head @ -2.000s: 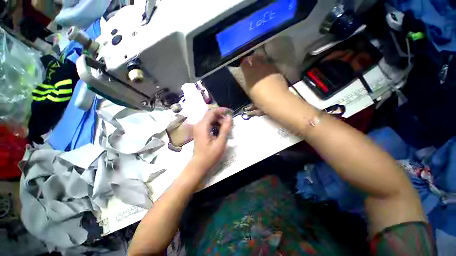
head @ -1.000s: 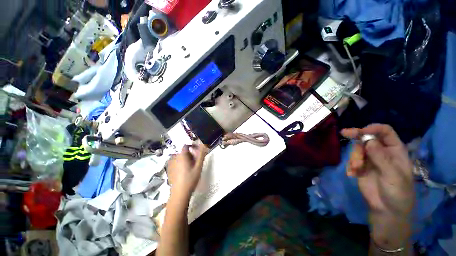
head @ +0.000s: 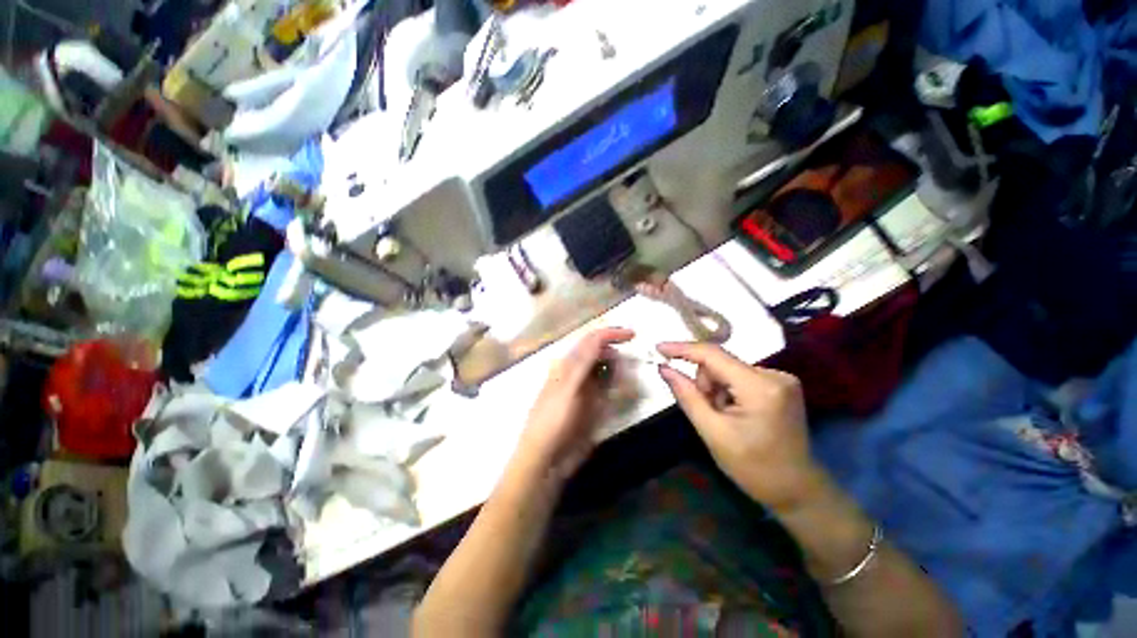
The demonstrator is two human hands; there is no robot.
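Note:
My left hand point(head: 576, 396) is over the table's front edge with its fingers curled round a small dark part point(head: 605, 369), which is mostly hidden. My right hand point(head: 742, 418) is just right of it, with thumb and forefinger pinched at a tiny pale thing point(head: 655, 359), too small and blurred to name. The fingertips of both hands are close but apart. The sewing machine point(head: 430, 237) stands behind them with its blue display point(head: 602, 143) lit. Pale grey fabric pieces point(head: 237, 480) are heaped left of the hands.
A dark phone point(head: 594, 237) lies under the display. A larger device with a reddish screen point(head: 829, 206) lies at the right. A brownish looped handle or strap point(head: 686, 308) is on the table point(head: 355, 538). Blue garments point(head: 960, 499) are at right, a red bag point(head: 100, 399) at left.
My right hand was under the machine head, then swung out to the right, and is now beside my left. My left hand has come back from near the needle area. The camera view has shifted.

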